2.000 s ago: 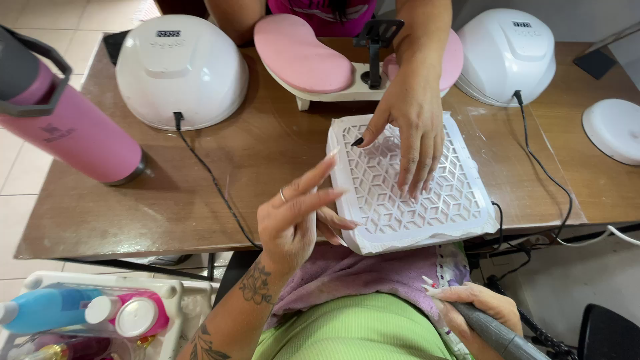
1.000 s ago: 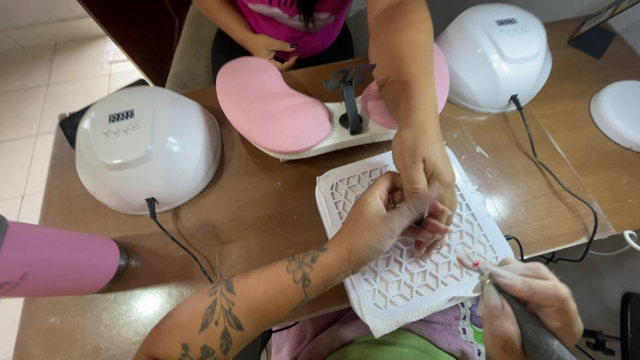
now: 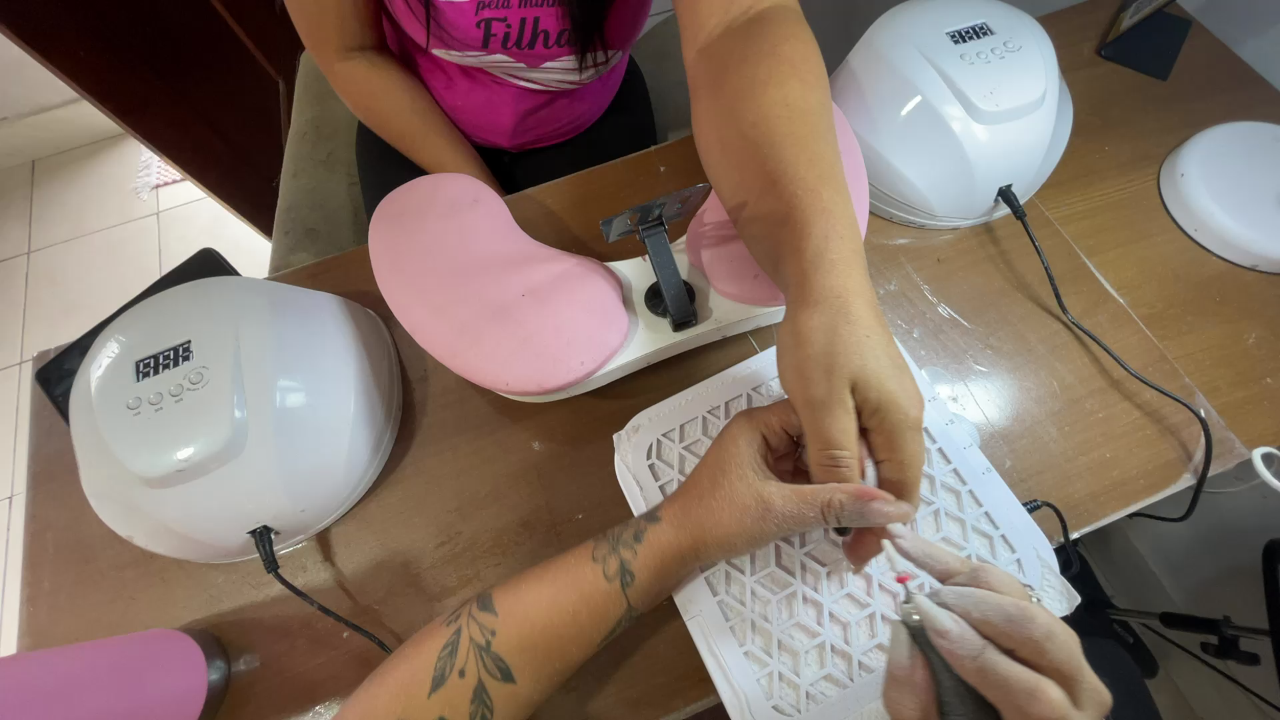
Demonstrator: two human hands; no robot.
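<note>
My left hand [image 3: 790,490] holds the fingers of another person's hand [image 3: 850,400] over a white dust collector with a lattice grille [image 3: 800,600]. Dust coats my fingers. In my right hand [image 3: 1000,620] is a grey electric nail drill [image 3: 940,660], its bit with a red band pointing at the held fingertips. Whether the bit touches a nail cannot be told. The person's forearm reaches across a pink padded armrest [image 3: 500,290] on a white base, which carries a black folding holder [image 3: 662,260].
White nail lamps stand at left [image 3: 240,410] and upper right [image 3: 950,110], each with a black cable. A pink bottle [image 3: 110,675] lies in view at lower left. At the right are a round white object [image 3: 1225,195] and a black stand [image 3: 1145,40] on the wooden table [image 3: 480,500].
My left hand went from open beside the other hand to holding its fingers. My right hand has brought the drill up over the grille, close to those fingers. The view has shifted.
</note>
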